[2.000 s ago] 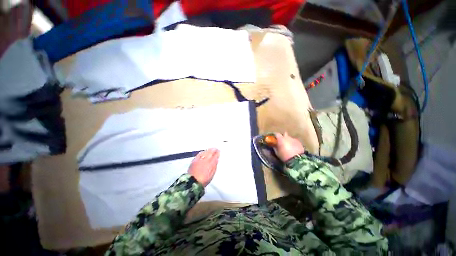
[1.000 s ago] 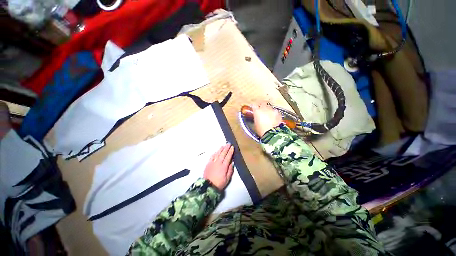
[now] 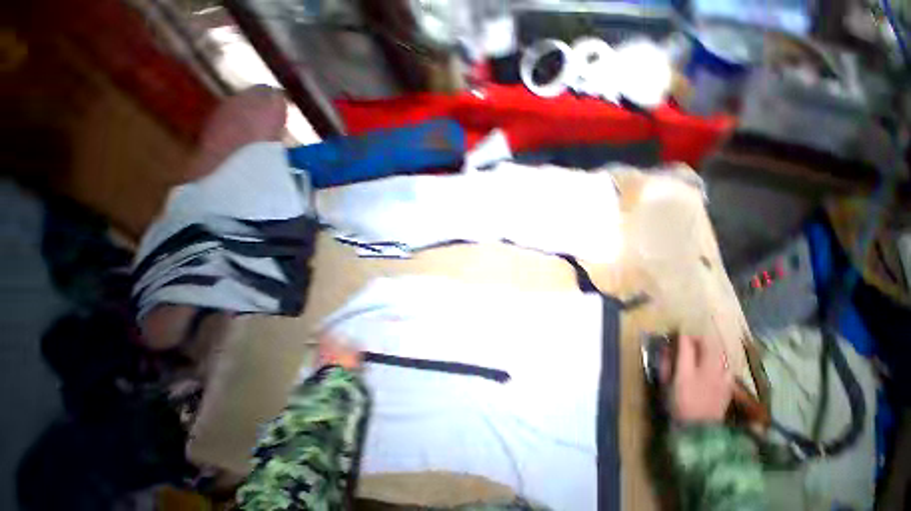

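A white garment panel (image 3: 450, 319) lies flat on the tan pressing board (image 3: 240, 379). A black band (image 3: 608, 399) runs along its right end and a narrow black strip (image 3: 435, 366) lies lengthwise inside it. My left hand (image 3: 340, 353), blurred, is at the panel's left end, by the strip's left tip; whether it grips the cloth is unclear. My right hand (image 3: 701, 379) is on the steam iron (image 3: 659, 359), right of the black band. The hand hides most of the iron.
White pieces with black edges (image 3: 479, 212) lie along the board's far side. A striped cloth pile (image 3: 225, 240) hangs at the left end. Behind are a blue bundle (image 3: 380, 150), red cloth (image 3: 420, 115) and white rolls (image 3: 589, 70). A pale cloth (image 3: 814, 389) and hose (image 3: 849, 399) are at right.
The view has turned and tilted up. My left hand has moved from beside the black band to the panel's left end. My right hand is still on the iron, right of the band.
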